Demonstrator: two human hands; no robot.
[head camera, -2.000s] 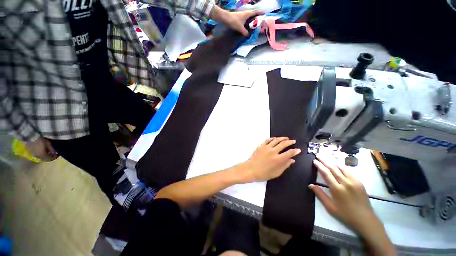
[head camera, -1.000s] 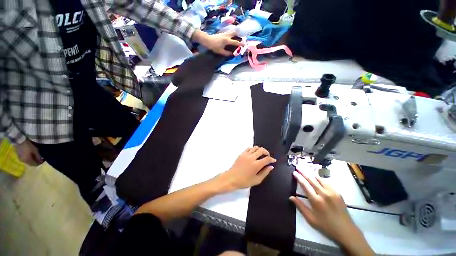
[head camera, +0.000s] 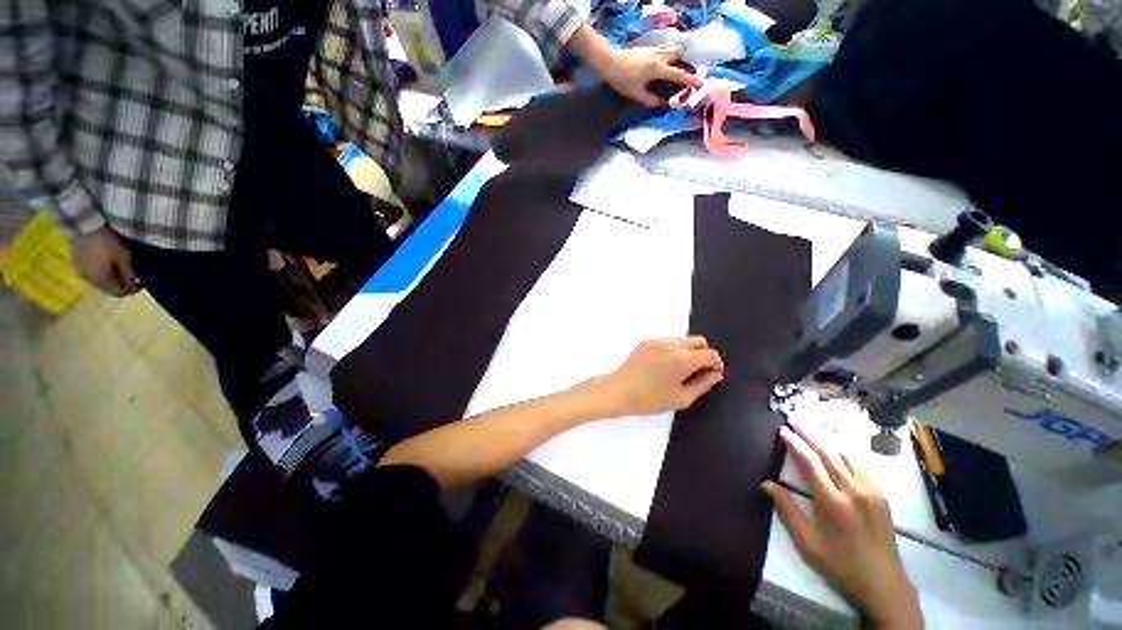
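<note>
A long dark fabric panel (head camera: 720, 492) lies under the presser foot (head camera: 784, 396) of the sewing machine (head camera: 947, 345), its front end hanging over the table edge. My left hand (head camera: 671, 375) rests on the panel's left side, left of the foot, with its fingers curled onto the cloth. My right hand (head camera: 843, 511) lies at the panel's right edge just below the foot, fingers spread and pointing at it. The needle is too small to make out.
Another dark panel or pile (head camera: 461, 295) lies at the left table edge, with a pale card (head camera: 615, 187) beside it. A person in a checked shirt (head camera: 148, 123) stands at left, one hand on cloth. A black flat pad (head camera: 974, 486) lies right of the foot.
The view has shifted and tilted. The fingers of my left hand are more curled and sit slightly further left of the foot. My right hand stays by the foot.
</note>
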